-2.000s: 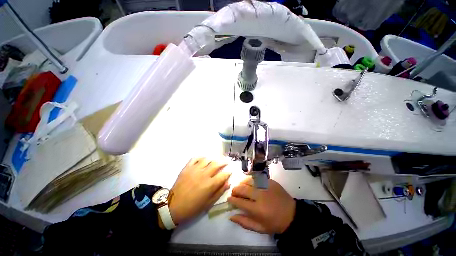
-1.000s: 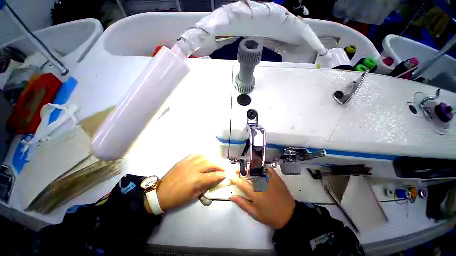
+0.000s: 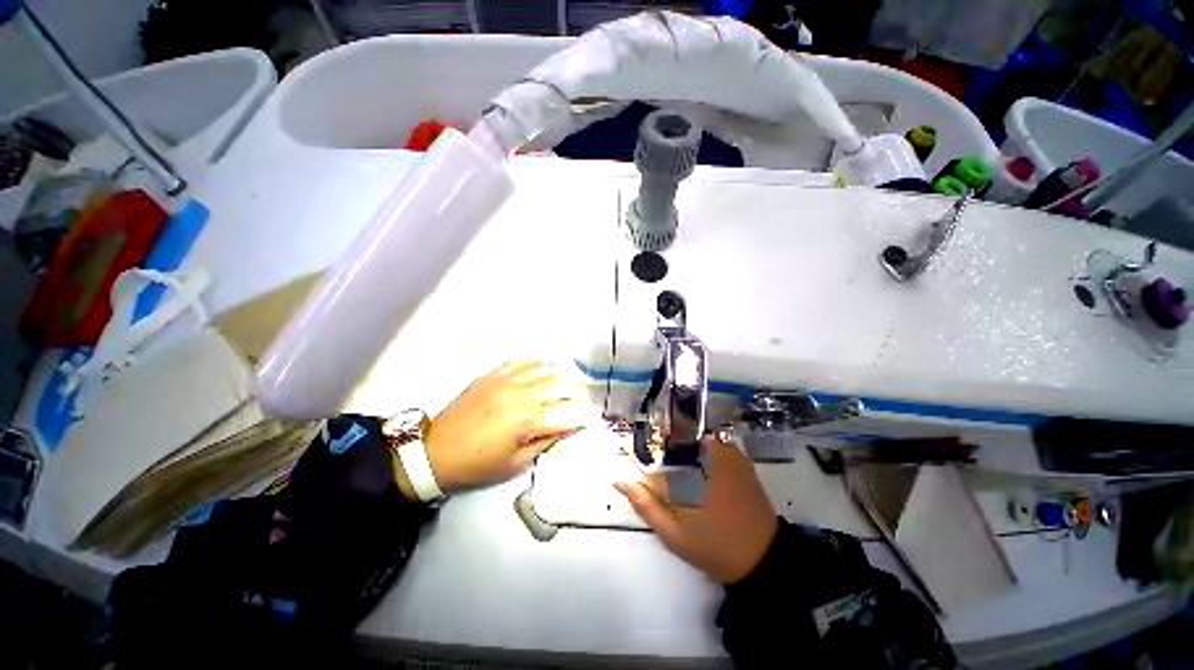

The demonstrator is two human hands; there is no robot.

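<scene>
A cream-beige pocket piece lies flat on the machine bed, its right part under the presser foot area, where glare and metal parts hide detail. A small greyish tab shows at its lower left corner. My left hand lies flat with fingers spread at the piece's upper left edge. My right hand rests on its right edge, below the needle bar and guard; its fingertips are partly hidden by these metal parts. Neither hand is seen to pinch the piece.
The sewing lamp hangs above left of the needle. A stack of cut pieces lies at left near a red box. Sewn pieces and bobbins are at right. White bins stand behind.
Both hands have moved apart, uncovering more of the piece. My left hand has shifted up from its lower edge, and the piece lies flatter with its left end in view.
</scene>
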